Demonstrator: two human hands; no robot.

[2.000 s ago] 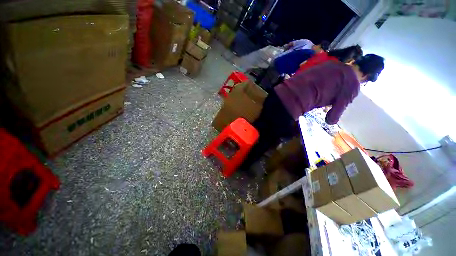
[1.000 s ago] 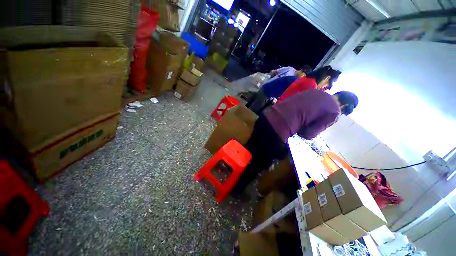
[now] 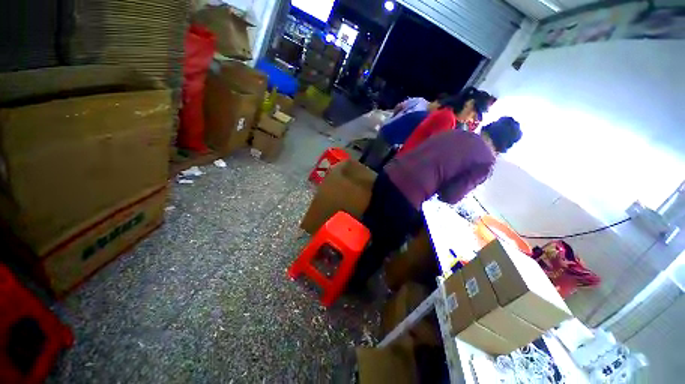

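Observation:
Neither of my hands is in the picture. Brown cartons (image 3: 492, 296) with white labels stand side by side on the near part of the long white tabletop (image 3: 463, 362) at the lower right. White coiled cables (image 3: 528, 366) lie on a dark strip just in front of them. A white plastic bag or wrapped item (image 3: 610, 358) lies to their right. A small yellow and blue item (image 3: 455, 262) is beside the cartons' far side.
Red stools stand on the speckled floor, one at centre (image 3: 331, 255), one farther back (image 3: 328, 164), one at left (image 3: 28, 330). A large carton (image 3: 86, 169) stands at left. A person in a maroon top (image 3: 439, 166) bends over the table; others are beyond. Open cartons are beneath it.
The camera view has shifted, so the cartons and people appear farther left than before. More of the doorway at the back and of the cables shows than a second ago. No hand has appeared.

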